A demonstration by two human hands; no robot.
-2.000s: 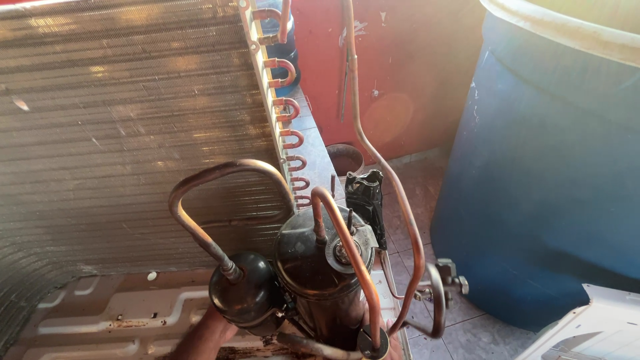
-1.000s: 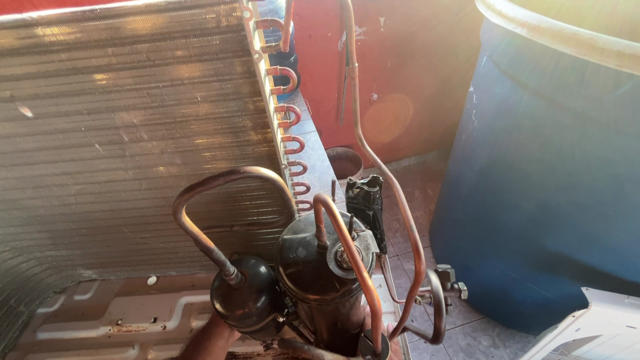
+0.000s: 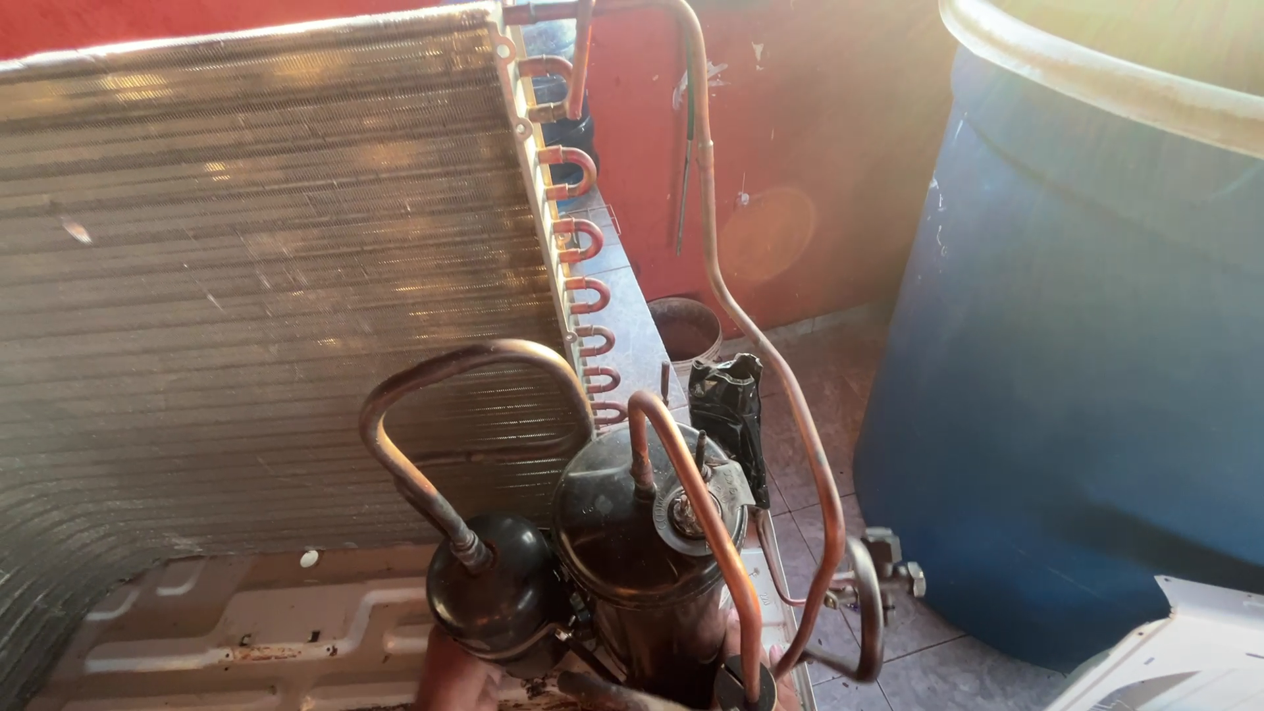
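A black rotary compressor point(image 3: 647, 533) stands at the bottom centre, its suction accumulator point(image 3: 494, 588) beside it on the left. Curved copper pipes point(image 3: 726, 543) rise from both. My left hand point(image 3: 459, 676) is low behind the accumulator, seemingly against its lower side; the fingers are mostly hidden. Of my right hand point(image 3: 787, 681), only parts show between the compressor's lower right side and the pipes, so its grip is unclear. Service valves point(image 3: 889, 573) stick out at the right. A black plastic-wrapped part point(image 3: 729, 410) is behind the compressor.
A finned condenser coil point(image 3: 276, 286) with copper return bends stands behind and left, on a stained metal base pan point(image 3: 257, 622). A large blue barrel point(image 3: 1066, 326) is at the right, a white panel point(image 3: 1185, 652) at the lower right. A bucket point(image 3: 686, 329) sits by the red wall.
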